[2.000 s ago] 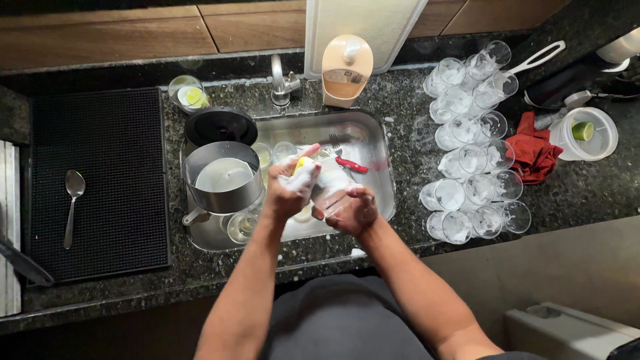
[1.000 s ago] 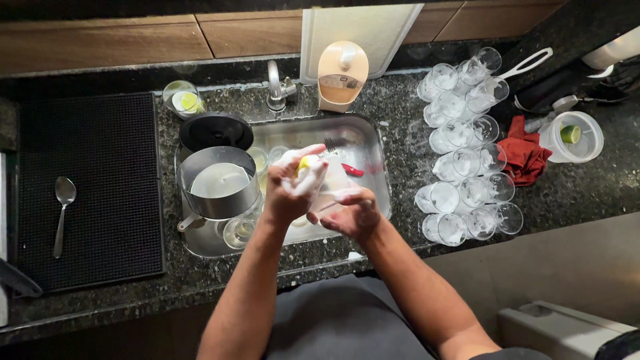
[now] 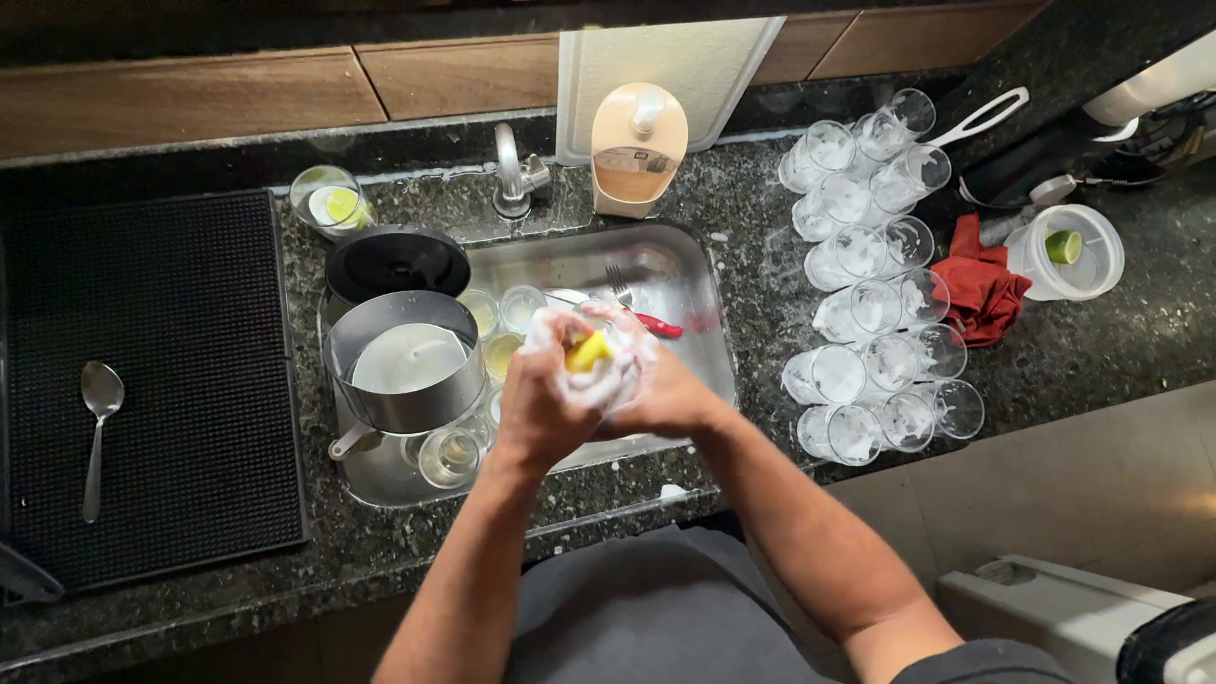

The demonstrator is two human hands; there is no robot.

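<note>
My left hand (image 3: 546, 394), covered in suds, holds a yellow sponge (image 3: 588, 351) over the steel sink (image 3: 684, 256). My right hand (image 3: 655, 385) is foamy too and cups close against the left; it seems to hold a drinking glass, mostly hidden by foam and fingers. Behind and below the hands lie a fork (image 3: 618, 284) and a red-handled utensil (image 3: 657, 325). At the sink's left side are a metal saucepan (image 3: 407, 380) with whitish liquid, a black lid (image 3: 397, 263), and several glasses, one of them (image 3: 449, 458) near the front edge.
Several soapy glasses (image 3: 891, 363) stand in rows on the right counter, beside a red cloth (image 3: 980, 283) and a plastic tub (image 3: 1069, 255) with a lime piece. Behind the sink are a faucet (image 3: 511, 176) and a soap dispenser (image 3: 639, 152). A spoon (image 3: 99, 418) lies on the black mat (image 3: 199, 380).
My hands have come together, the right hand now closed in against the left and the sponge. Earlier they were slightly apart, with the right hand's fingers spread more.
</note>
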